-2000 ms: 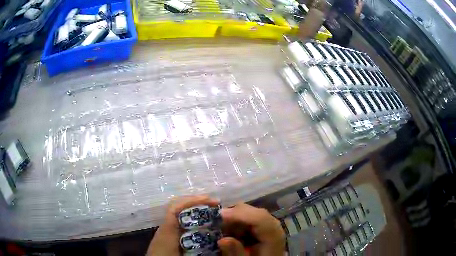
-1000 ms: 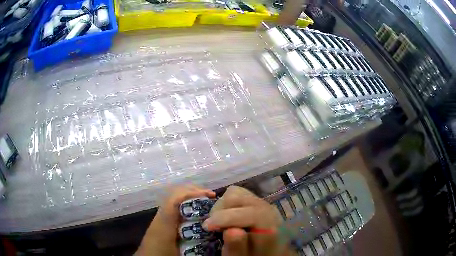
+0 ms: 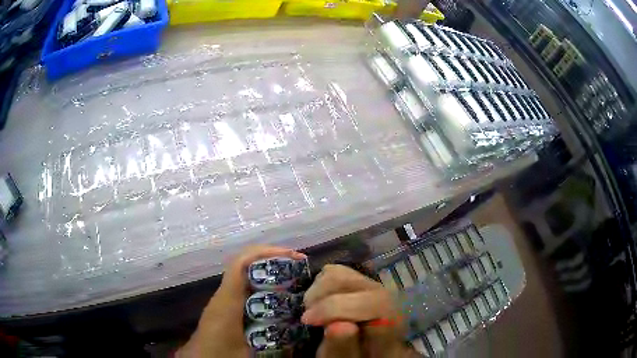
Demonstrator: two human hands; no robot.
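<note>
My left hand (image 3: pixel 222 318) is at the bottom centre, wrapped around three device units (image 3: pixel 277 306) held side by side in a column. Their oval ends face up and show dark and silvery circuit parts. My right hand (image 3: pixel 353 308) is just to their right, fingers bent, fingertips close to the middle unit. A short red streak (image 3: pixel 382 322) shows by the right-hand fingers; it is blurred, and I cannot tell exactly what it is. The lower edges of both hands are cut off by the picture's edge.
A clear blister tray (image 3: pixel 202 164) lies on the bench. Stacked filled trays (image 3: pixel 464 98) stand at right. A lower tray of units (image 3: pixel 447 287) is below bench height. A blue bin (image 3: pixel 105 52) and yellow bins (image 3: pixel 223 12) are at the back. Loose units (image 3: pixel 8 196) lie at the left edge.
The third unit shows more clearly in my left hand than two seconds ago. My right fingers have moved slightly off the unit ends since one second ago. The view has shifted somewhat.
</note>
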